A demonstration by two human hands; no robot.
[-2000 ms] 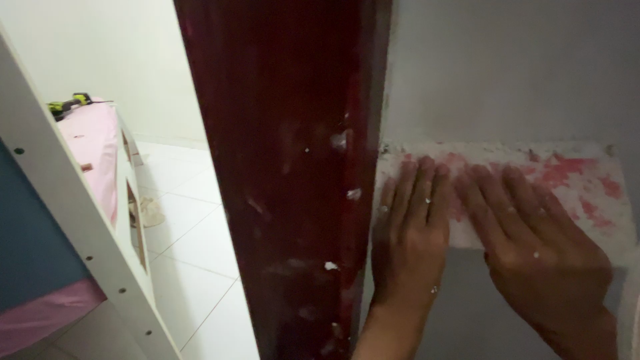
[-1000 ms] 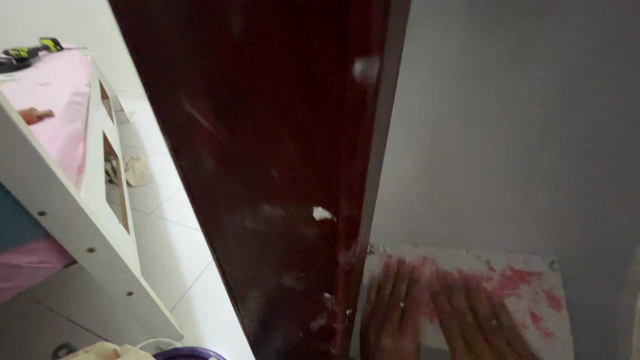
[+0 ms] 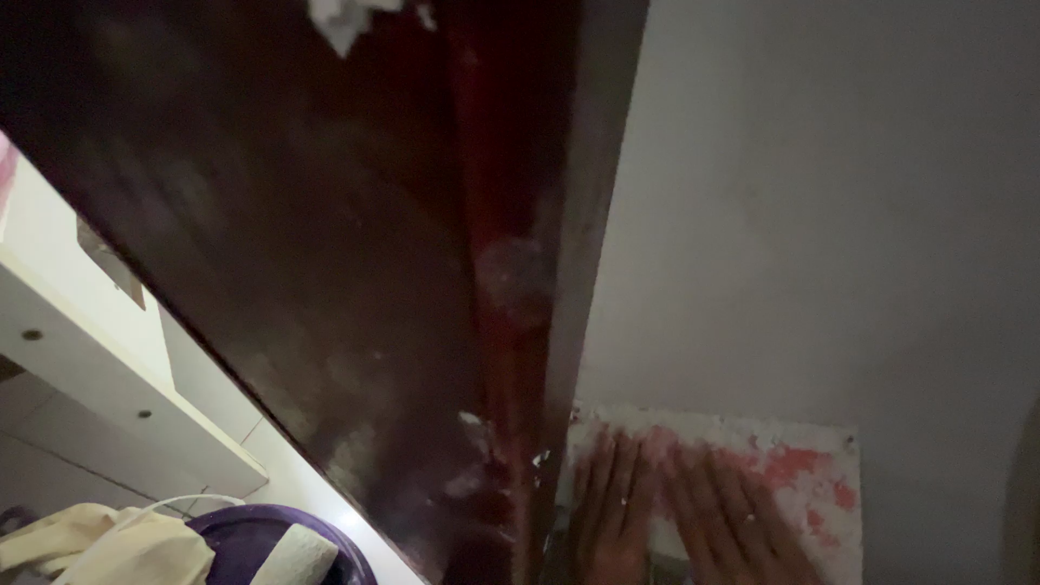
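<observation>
Low on the right, a pale rectangular panel with red patches (image 3: 841, 463) lies against the grey wall (image 3: 796, 219). My left hand (image 3: 609, 508) rests on its left part, fingers together and pointing up. Beside it, my right hand (image 3: 735, 516) is laid on the middle of the panel with its fingers slightly spread. Both palms face the panel, and neither hand grips anything that I can see. Small pale specks dot the fingers. The wrists are cut off by the bottom edge.
A dark red door or panel (image 3: 325, 244) with pale smears stands at centre left. Beyond it are a white furniture frame (image 3: 89, 357) with holes and a tiled floor (image 3: 57, 431). A purple bucket (image 3: 244, 528) at lower left has a cream cloth (image 3: 154, 548) and a paint roller (image 3: 296, 556).
The view has tilted and shifted, so the hands and panel sit lower in it. Both hands are still flat on the red-patched panel. The bucket with the cloth has come further into view.
</observation>
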